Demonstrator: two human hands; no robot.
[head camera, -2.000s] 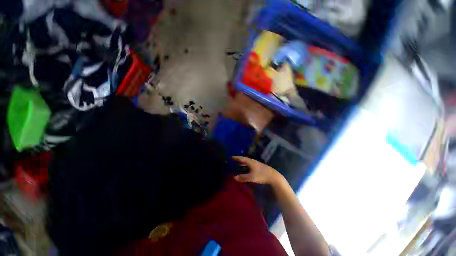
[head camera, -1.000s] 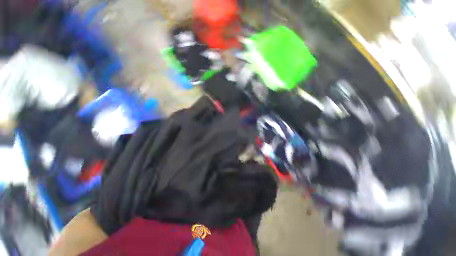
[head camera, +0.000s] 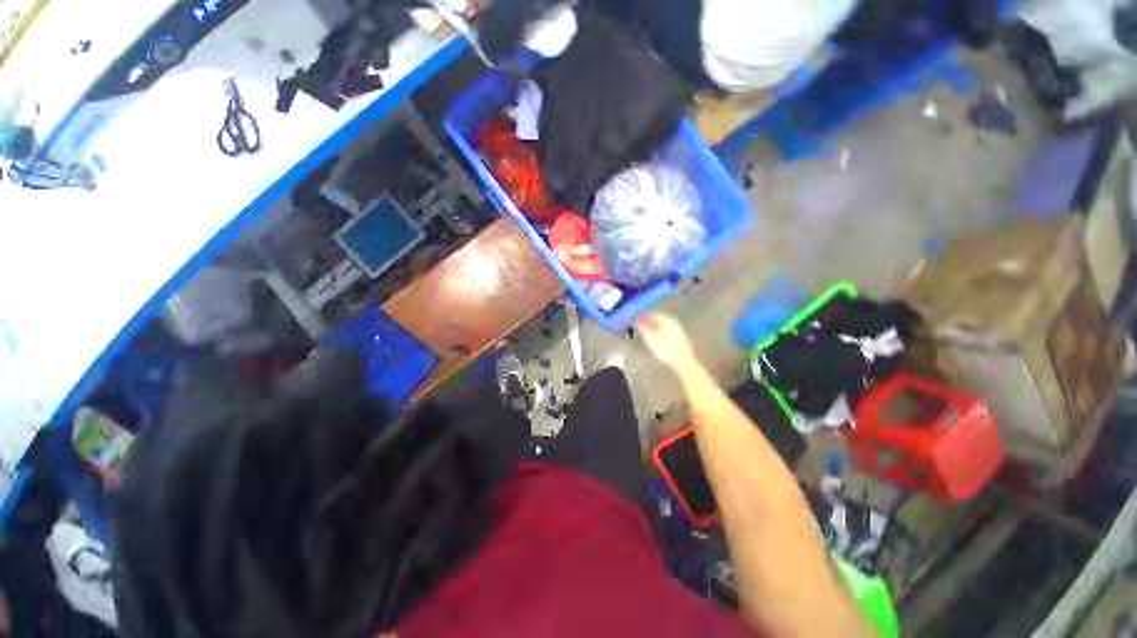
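Note:
A large bundle of black cloth (head camera: 299, 499) lies against my maroon shirt at the lower left. My left hand is not visible; the bundle covers that side. My bare right arm reaches forward from the lower right. My right hand (head camera: 658, 334) is small and blurred at the near corner of the blue plastic crate (head camera: 713, 168); whether its fingers grip the rim cannot be told. The crate holds black cloth (head camera: 611, 100), a clear bag with pale contents (head camera: 648, 224) and red plastic (head camera: 514, 168).
A white table (head camera: 162, 162) with a blue edge is at the left, with dark scissors (head camera: 238, 122) and black scraps on it. A brown board (head camera: 480, 287) is below the crate. Red basket (head camera: 929, 436), green-rimmed basket (head camera: 804, 327) and cardboard box (head camera: 1016, 337) stand at the right. Scraps litter the floor.
The view has swung round to the blue crate and white table. The black bundle now sits lower left, and my right arm is stretched out to the crate.

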